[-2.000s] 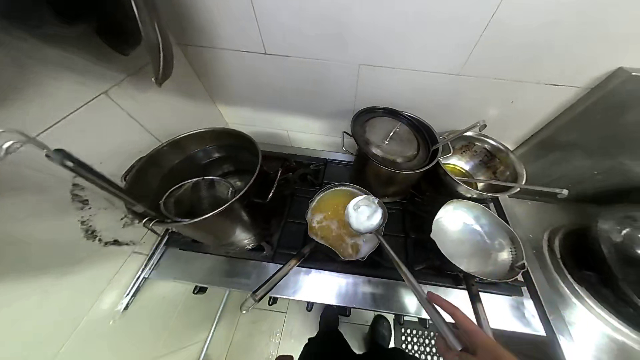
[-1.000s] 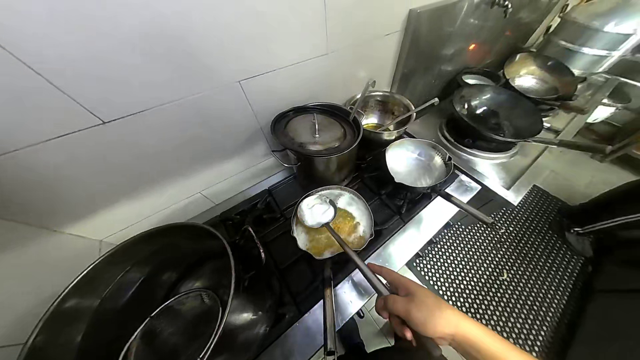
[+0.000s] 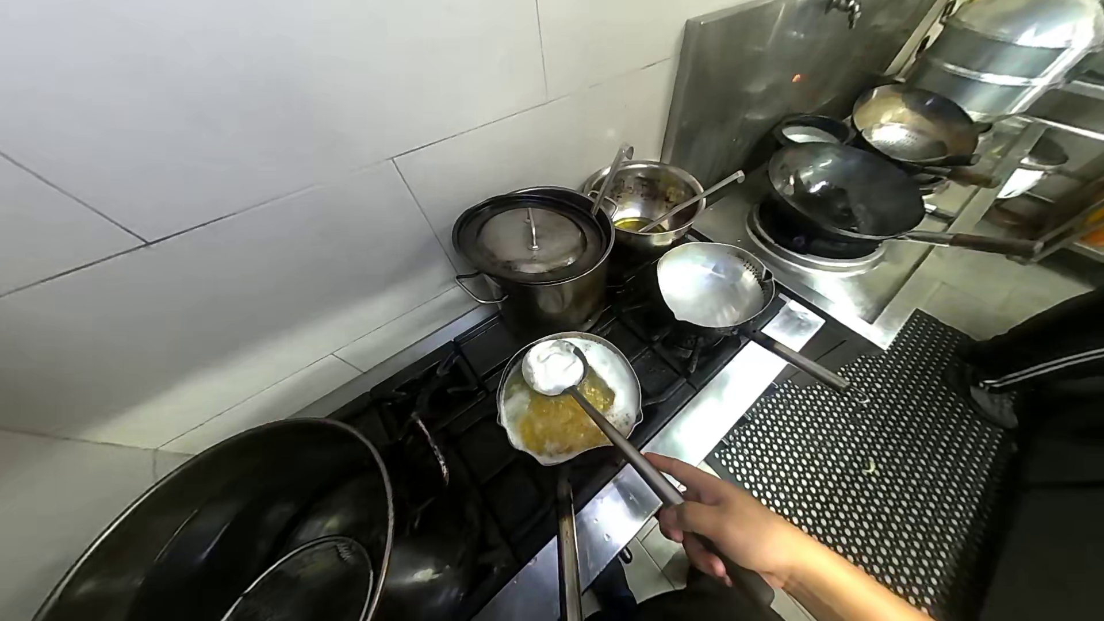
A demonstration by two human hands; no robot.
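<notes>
My right hand (image 3: 724, 522) grips the long handle of a metal ladle (image 3: 555, 366), whose bowl is full of white foam. The ladle's bowl sits over the upper left part of a saucepan (image 3: 640, 388) on the gas range. Yellow liquid (image 3: 561, 423) with white froth around it fills the pan, and the pan's handle (image 3: 567, 543) points toward me. My left hand is not in view. Right of the pan, an empty metal pan (image 3: 714, 285) with a perforated edge rests on the range.
Behind the saucepan stands a lidded stockpot (image 3: 556, 297), beside a steel bowl (image 3: 660, 185) holding oil and ladles. A large dark pot (image 3: 216, 517) takes up the near left. Woks (image 3: 841, 190) are at the right, above a perforated floor mat (image 3: 845, 466). Another person's leg (image 3: 1044, 341) is at the right edge.
The view has swung to the right since two seconds ago. The foam-filled ladle bowl has moved from the pan's right side to its upper left, still held in my right hand.
</notes>
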